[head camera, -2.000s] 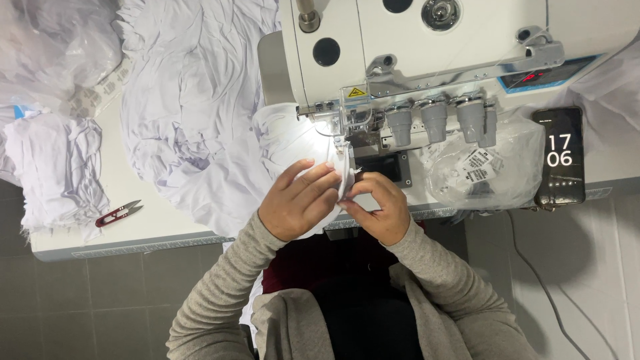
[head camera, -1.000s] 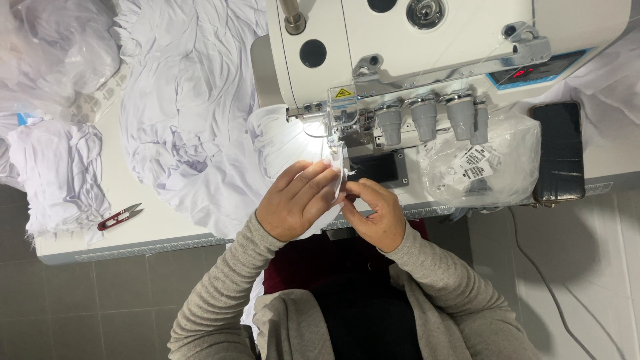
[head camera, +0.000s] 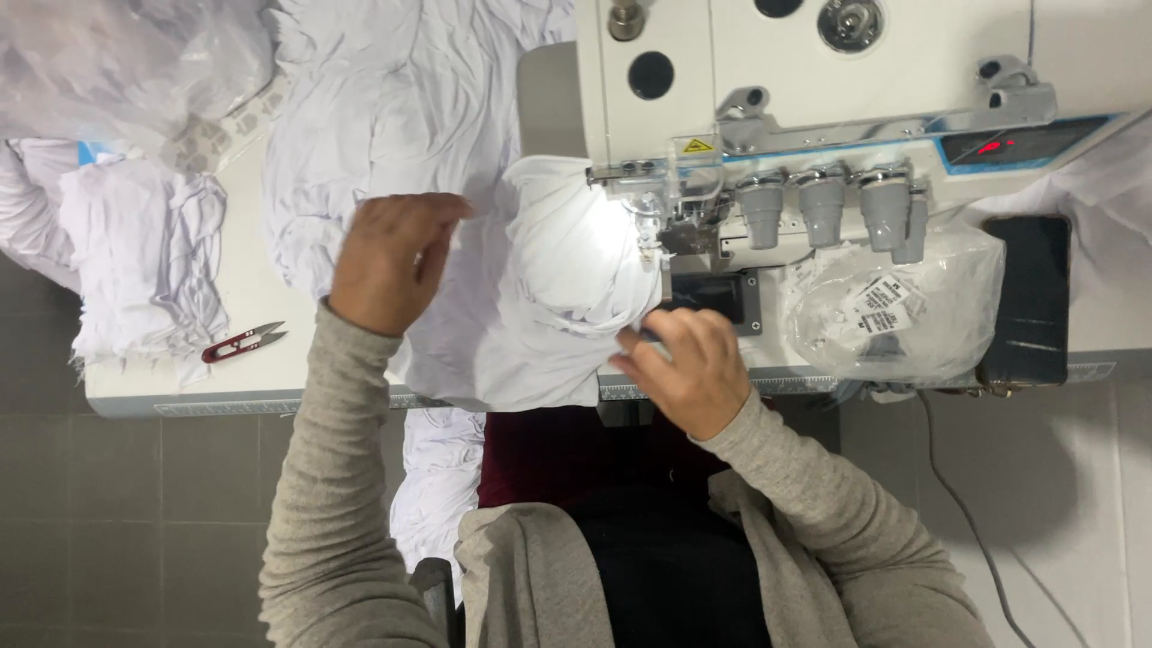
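White knit fabric (head camera: 576, 261) lies bunched under the lit needle area of an overlock sewing machine (head camera: 846, 81). My left hand (head camera: 396, 256), slightly blurred, is raised over the larger heap of white fabric (head camera: 387, 117) left of the machine, with nothing seen in it. My right hand (head camera: 688, 360) is at the front right edge of the fabric, just below the presser foot area. Its thumb and index finger are close together by the cloth edge; whether they pinch it cannot be made out.
Red-handled thread snips (head camera: 243, 342) lie at the left beside a stack of white cut pieces (head camera: 148, 252). Right of the needle area are a clear plastic bag of printed labels (head camera: 900, 306) and a dark phone (head camera: 1026, 297). A plastic bag (head camera: 135, 63) lies at the back left.
My left hand has left the fabric at the needle and moved left over the heap. My right hand remains near the cloth's front edge. The phone screen, lit two seconds ago, is dark.
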